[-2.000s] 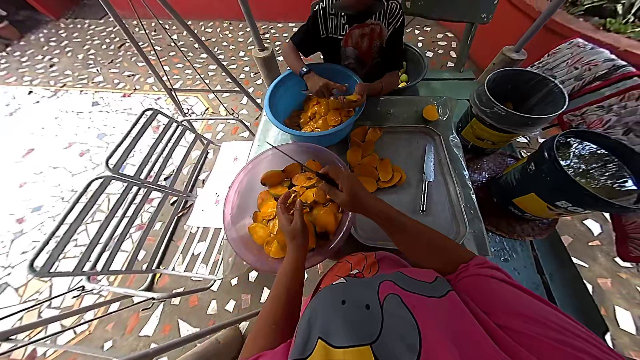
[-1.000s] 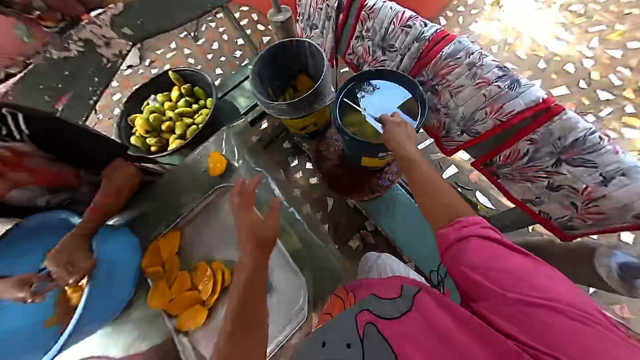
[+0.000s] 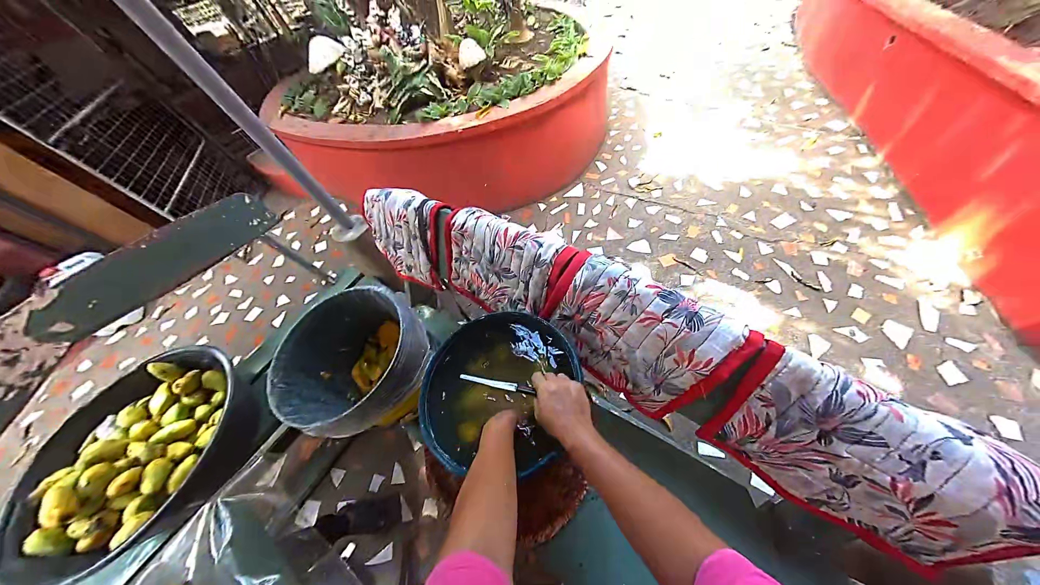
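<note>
Both hands are at a dark bucket (image 3: pixel 429 406) of cloudy water, with yellowish shapes below the surface. My right hand (image 3: pixel 561 406) is closed around the handle of a knife (image 3: pixel 497 383), whose blade points left over the water. My left hand (image 3: pixel 502 422) reaches down into the water; its fingers are hidden, so what it holds cannot be seen. Left of this bucket, and close beside it, stands a second bucket (image 3: pixel 313 386) with orange-yellow pieces (image 3: pixel 376 355) inside.
A large dark tub (image 3: pixel 223 422) of green-yellow mangoes (image 3: pixel 154 447) stands at the left. Clear plastic sheeting (image 3: pixel 236 528) lies at the lower left. A floral padded cloth (image 3: pixel 642 325) covers a bench rail behind the buckets. Beyond are a red planter (image 3: pixel 455 154) and a red wall (image 3: pixel 942 154).
My left hand has moved from above the metal tray into the bucket's water. The right hand still holds the knife over that bucket. The view has swung right, away from the other person.
</note>
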